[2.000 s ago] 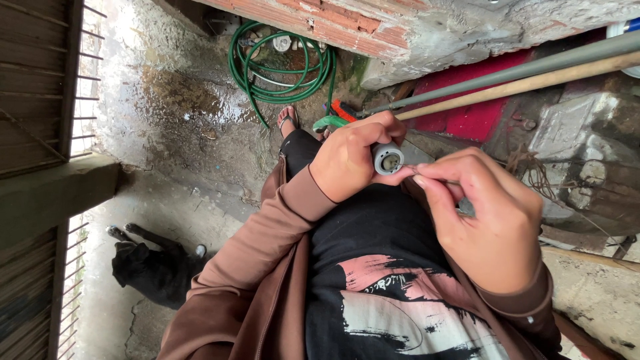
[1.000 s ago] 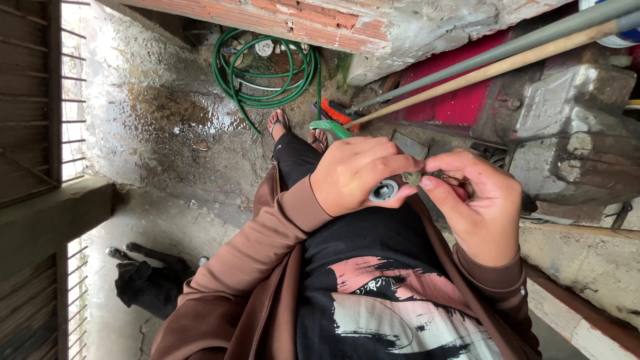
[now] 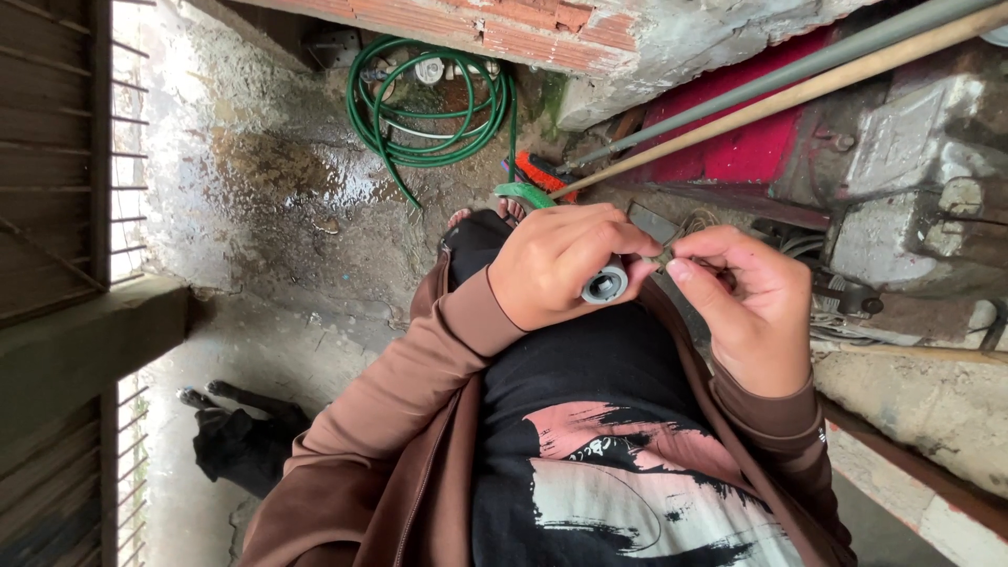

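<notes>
A grey cylindrical fitting with a round opening (image 3: 605, 282) sits in the grasp of my left hand (image 3: 555, 264), its open end facing up. Between the fingertips of both hands is a small greenish-grey piece (image 3: 660, 257), mostly covered, so its kind cannot be told. My right hand (image 3: 744, 299) pinches that piece from the right with thumb and forefinger, the other fingers curled. The two hands nearly meet above the black shirt.
A coiled green garden hose (image 3: 429, 106) lies on the wet concrete floor. An orange-bristled broom (image 3: 539, 175) and long poles (image 3: 772, 94) lean at the upper right. A black dog (image 3: 244, 441) lies at lower left. A brick wall edge (image 3: 504, 27) runs along the top.
The small piece between the fingertips shows greenish-grey since one second ago. Both hands stay close together, and the grey fitting remains in my left hand.
</notes>
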